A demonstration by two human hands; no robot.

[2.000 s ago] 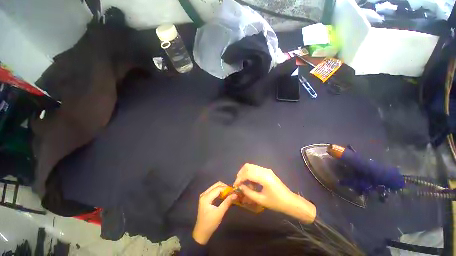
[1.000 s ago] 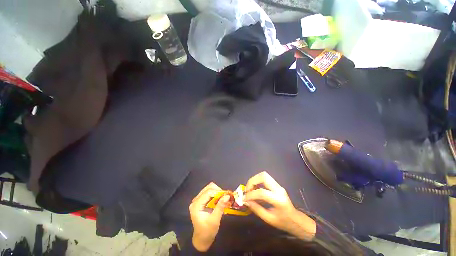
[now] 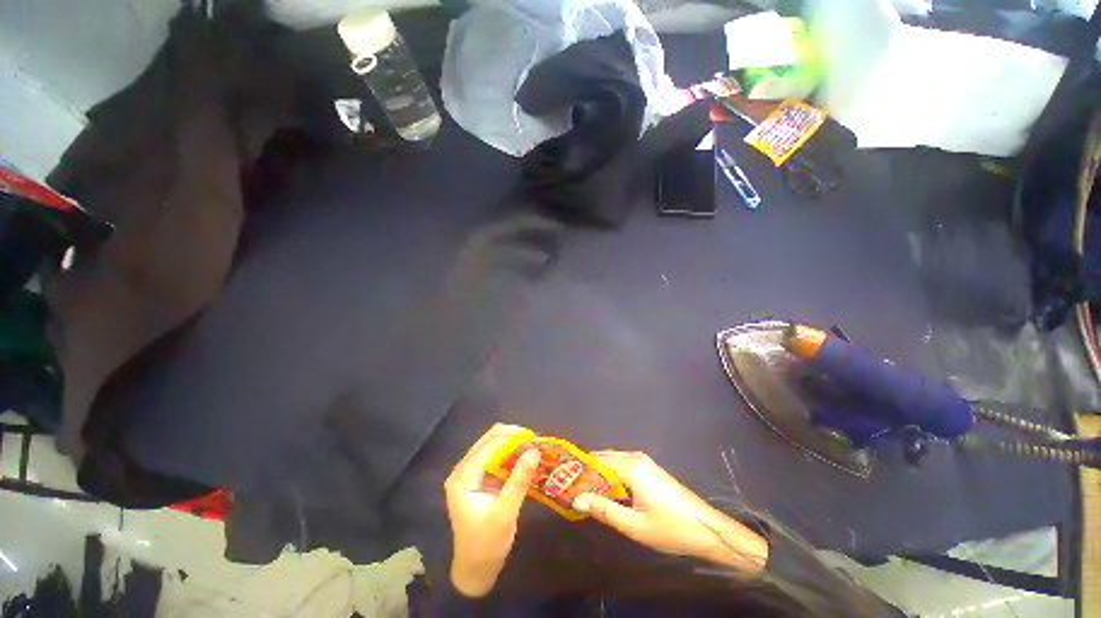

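An orange-yellow snack packet with dark red print [image 3: 563, 479] is held flat between my two hands, low in the centre of the head view, above the dark cloth. My left hand [image 3: 485, 509] grips its left end, with the thumb on the printed face. My right hand [image 3: 658, 507] grips its right end, with the thumb on the lower edge. The fingers under the packet are hidden. Both hands are bare.
The steam iron [image 3: 797, 392] lies right of my hands, its hose running right. At the back are a bottle [image 3: 392, 79], a plastic bag [image 3: 477, 85], a smartphone [image 3: 687, 182], blue-white snips [image 3: 738, 178], another orange packet [image 3: 787, 130] and a white box [image 3: 954, 91]. Brown cloth [image 3: 169, 260] drapes left.
The packet has turned so its printed face shows, flat between both hands. My right fingers have moved from a small white part at its top to its right end.
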